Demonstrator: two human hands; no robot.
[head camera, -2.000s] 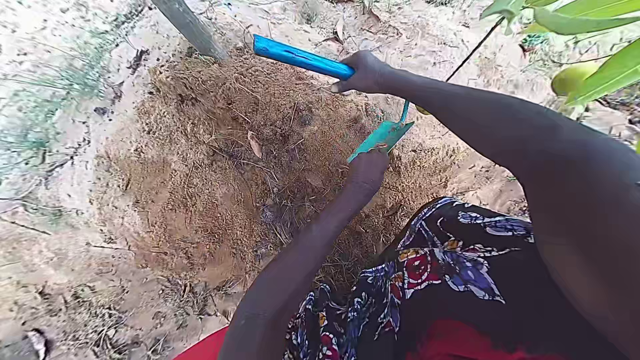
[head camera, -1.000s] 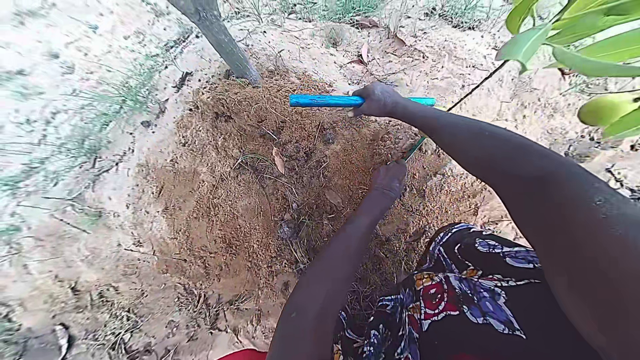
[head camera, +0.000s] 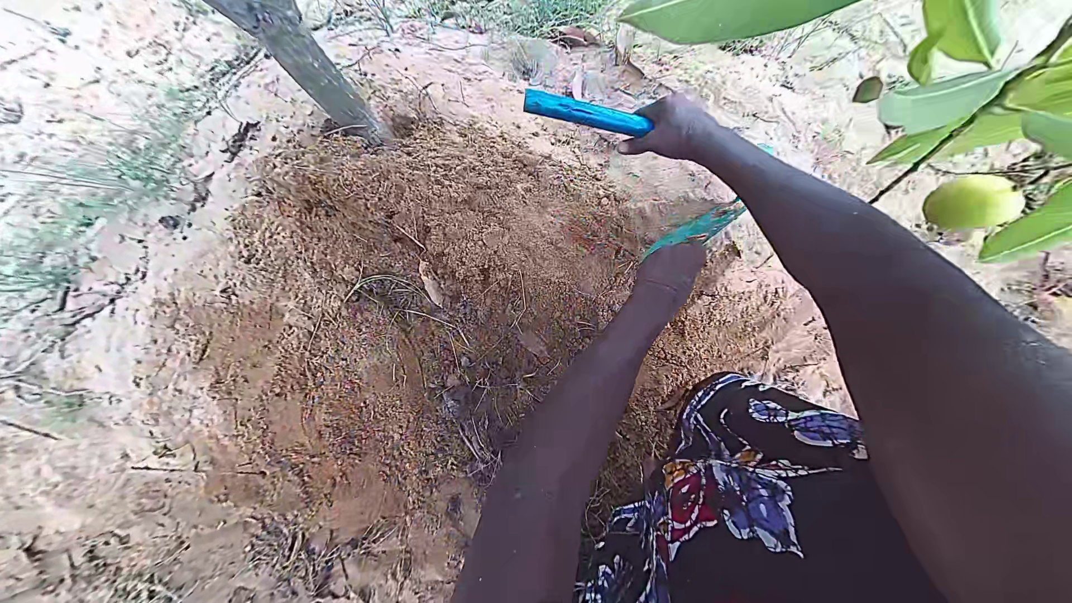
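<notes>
My right hand (head camera: 677, 127) is closed around the blue handle (head camera: 586, 113) of a hand tool, whose handle end sticks out to the left of my fist. Below it, the tool's green metal blade (head camera: 702, 224) slants down toward my left hand (head camera: 672, 266). The left hand rests at the blade's lower end, low over the soil; its fingers are mostly hidden, so its grip is unclear. Part of the tool is behind my right forearm. Loose brown soil (head camera: 502, 218) mixed with dry grass lies left of both hands.
A slim tree trunk (head camera: 322, 79) rises at the upper left of the soil. Green leaves (head camera: 946, 100) and a yellow-green fruit (head camera: 973, 201) hang at the upper right, near my right arm. My patterned cloth (head camera: 737, 502) covers the lower right. Grass tufts (head camera: 544, 12) grow along the top.
The blue handle, level one second ago, now tilts down to the right, and more of the green blade shows. Both hands remain near the tool.
</notes>
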